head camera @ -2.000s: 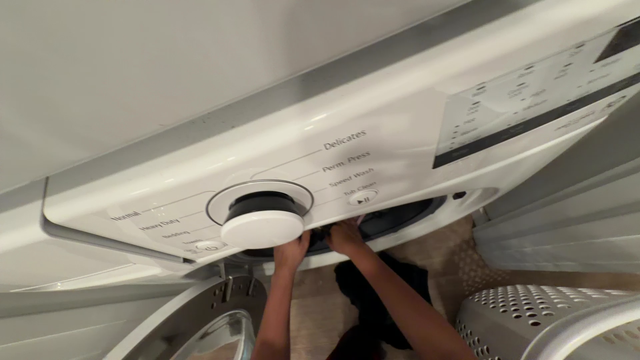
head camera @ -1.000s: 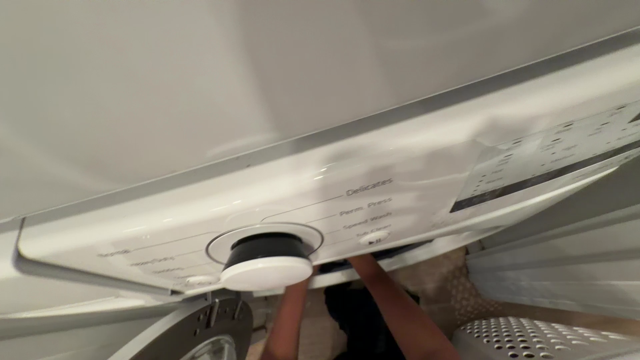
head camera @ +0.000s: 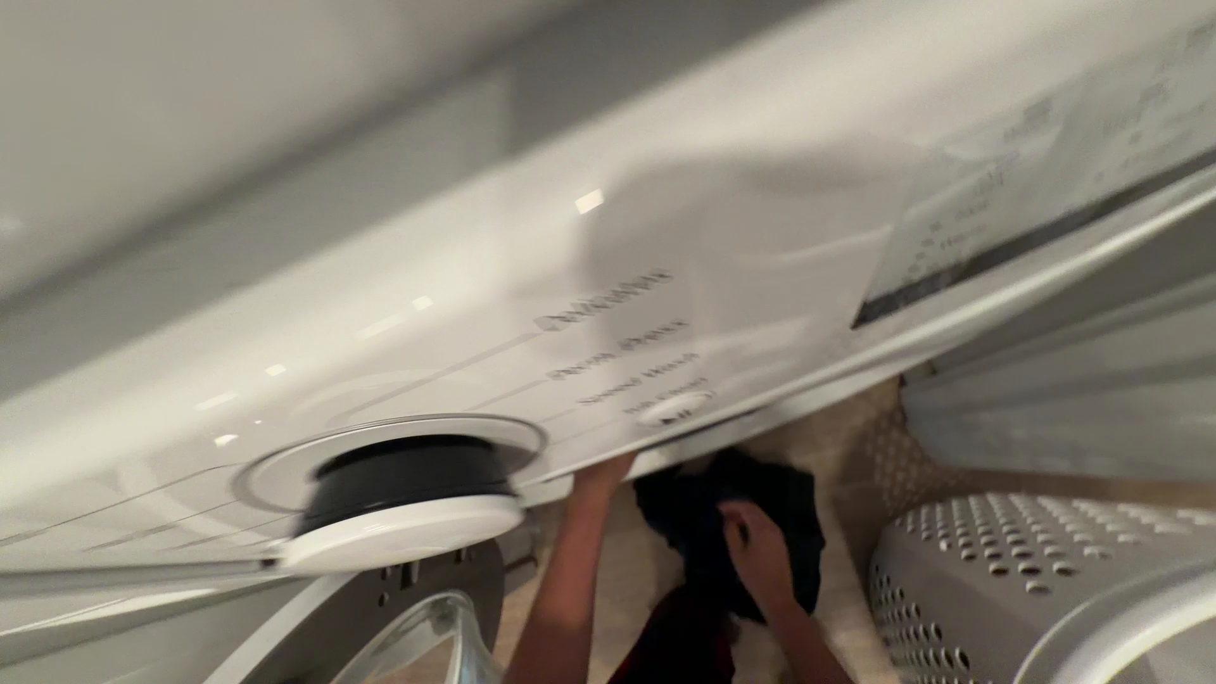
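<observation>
Below me is the white control panel (head camera: pixel 741 218) of a front-loading washing machine, with a round white and black dial (head camera: pixel 408 503) at its lower left. My left hand (head camera: pixel 603 472) reaches under the panel's front edge; its fingers are hidden there. Out in front of the machine, my right hand (head camera: pixel 755 546) is over a dark cloth or garment (head camera: pixel 703 503), fingers curled; whether it grips the fabric does not show. The machine's round door (head camera: pixel 475 598) with its clear glass bowl hangs open at the lower left.
A light plastic laundry basket (head camera: pixel 959 589) with round holes stands on the floor at the lower right. Behind it is a pale grey panel or appliance side (head camera: pixel 1064 380). Wood-look floor (head camera: pixel 845 456) shows between the machine and the basket.
My right hand has come out from under the panel's edge and is now over the dark cloth. My left hand remains at the edge. The view has shifted.
</observation>
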